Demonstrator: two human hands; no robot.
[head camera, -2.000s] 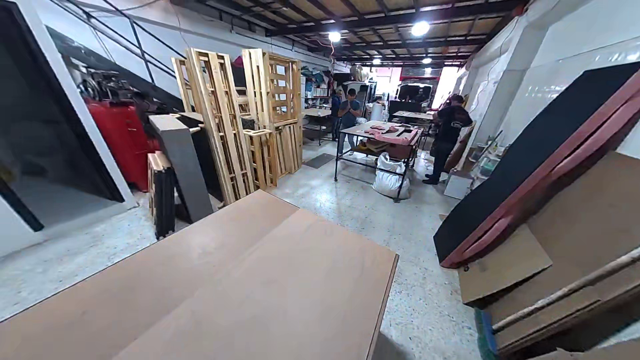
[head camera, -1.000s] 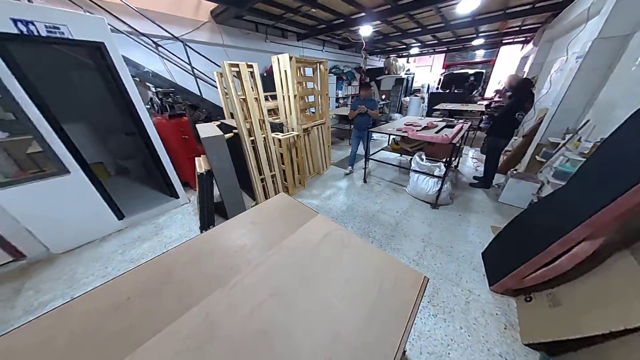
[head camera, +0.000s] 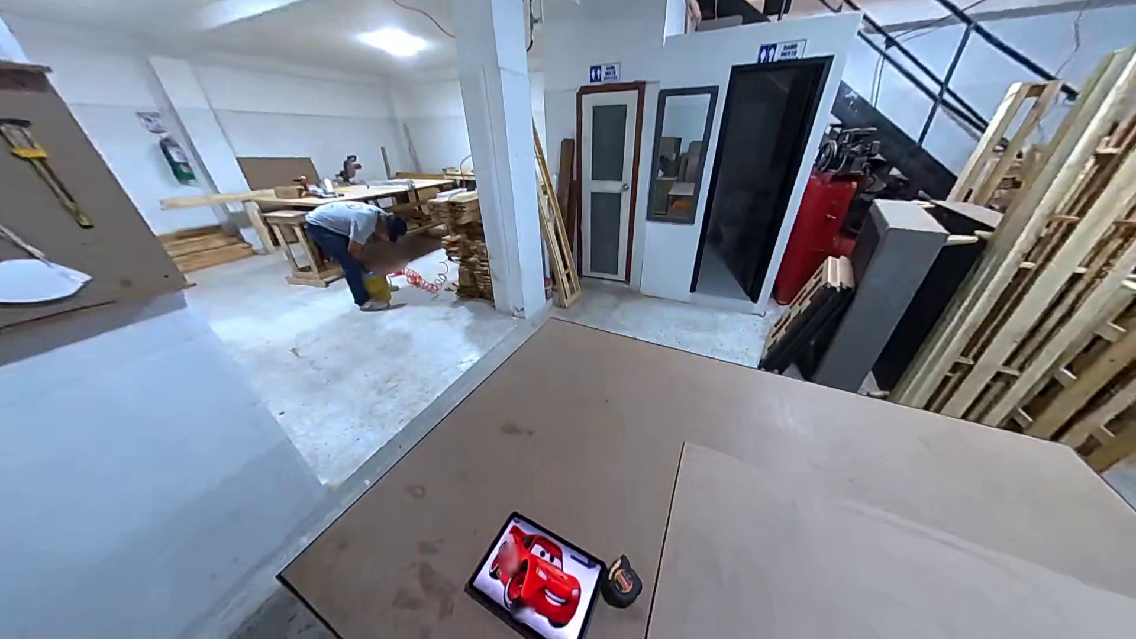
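Observation:
Neither my left hand nor my right hand shows in the head view. A large brown sheet of board (head camera: 577, 417) lies flat before me, with a second sheet (head camera: 825, 541) on top of it at the right. Near the board's close edge lies a tablet (head camera: 537, 581) with a red cartoon car on its lit screen. A black tape measure (head camera: 621, 582) sits at the tablet's right side, close to the edge of the upper sheet.
A white pillar (head camera: 506, 160) stands beyond the board. Wooden frames (head camera: 1021, 311) and a grey padded block (head camera: 879, 293) lean at the right, near a red tank (head camera: 812, 235). Far left, a person (head camera: 346, 240) bends near a wooden workbench (head camera: 382, 188). A clamp (head camera: 44, 169) is at the left.
The view has swung far to the left. The tablet, the tape measure and the bending person are now in view; the table with red pieces and the people around it are out of view.

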